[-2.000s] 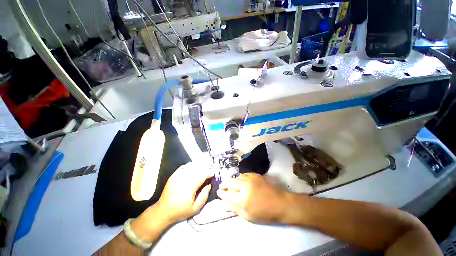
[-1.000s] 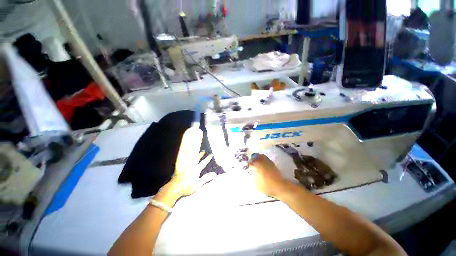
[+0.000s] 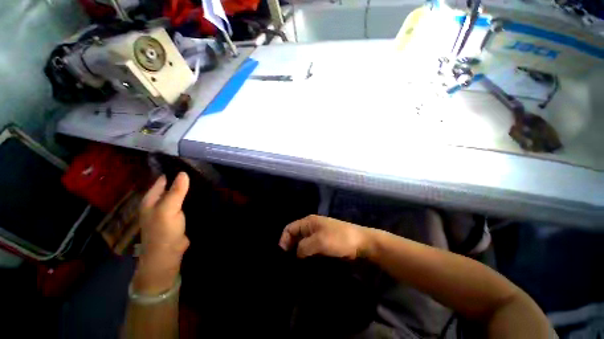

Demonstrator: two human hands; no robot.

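Observation:
The black garment piece (image 3: 238, 265) lies over the lap below the table's front edge; its outline is hard to make out in the dark. My left hand (image 3: 162, 228) is raised at its left side, thumb and fingers apart, with a pale bracelet on the wrist. My right hand (image 3: 321, 237) is over the cloth, palm down with curled fingers; whether they pinch cloth is unclear. The sewing machine's needle area (image 3: 457, 69) is above and to the right, away from both hands.
The white table (image 3: 318, 112) has a ruler-marked front edge. Scissors or snips with brown-wrapped handles (image 3: 535, 132) lie under the machine arm. The lamp (image 3: 410, 28) is left of the needle. Another machine (image 3: 142, 66) stands at upper left, with red cloth (image 3: 99, 175) below it.
The view has turned down and left. Both hands have left the needle area and moved to the lap. The black cloth has gone from the tabletop and is now on the lap.

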